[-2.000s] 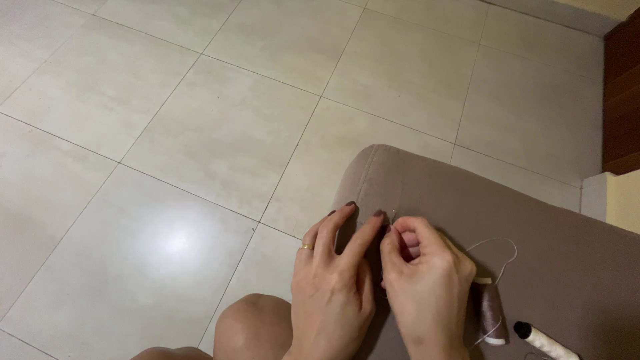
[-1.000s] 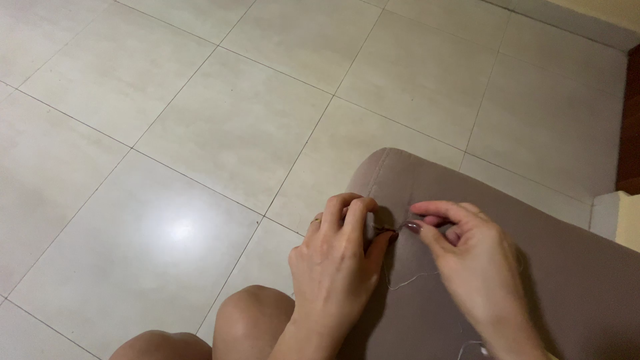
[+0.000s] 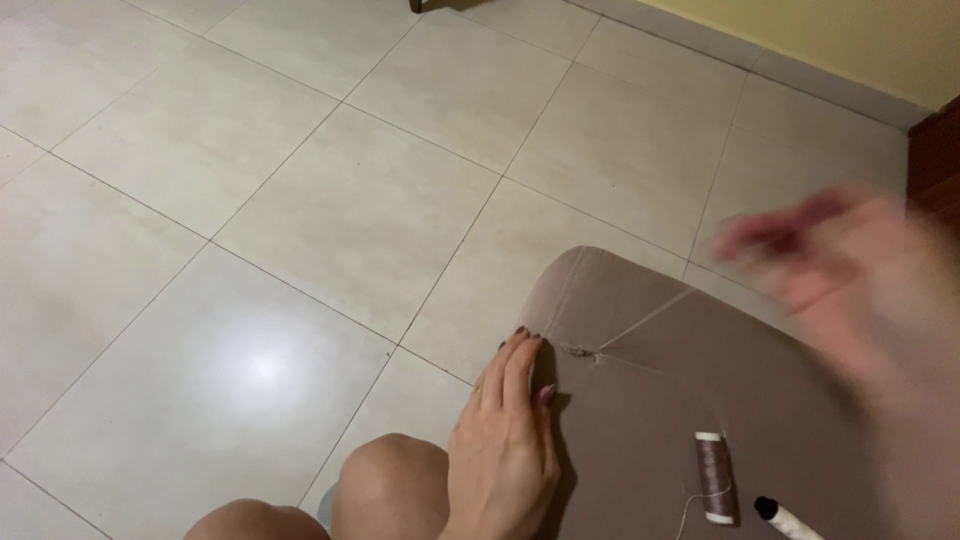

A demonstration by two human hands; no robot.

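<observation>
My left hand [image 3: 506, 435] lies flat with its fingers on the edge of a brown fabric cushion [image 3: 787, 405], just left of a stitched, puckered spot [image 3: 577, 350]. A taut light thread [image 3: 645, 319] runs from that spot up and to the right, toward my blurred right hand [image 3: 817, 247], raised beyond the cushion's far edge. Its fingers look pinched together, but what is between them is too blurred to see. A spool of mauve thread [image 3: 712, 476] lies on the cushion with a loose strand. Beside it lies a white cylindrical item with a black end [image 3: 787, 517].
Large pale floor tiles [image 3: 300, 195] spread beyond the cushion. My bare knees [image 3: 394, 480] are at the bottom. A yellowish wall [image 3: 862, 37] and a reddish-brown wooden piece [image 3: 934, 165] stand at the right, and a dark furniture leg [image 3: 417, 6] shows at the top.
My right hand has moved from the stitched spot up and to the right, away from my left hand. My left hand's fingers have straightened along the cushion edge. The thread is now pulled taut.
</observation>
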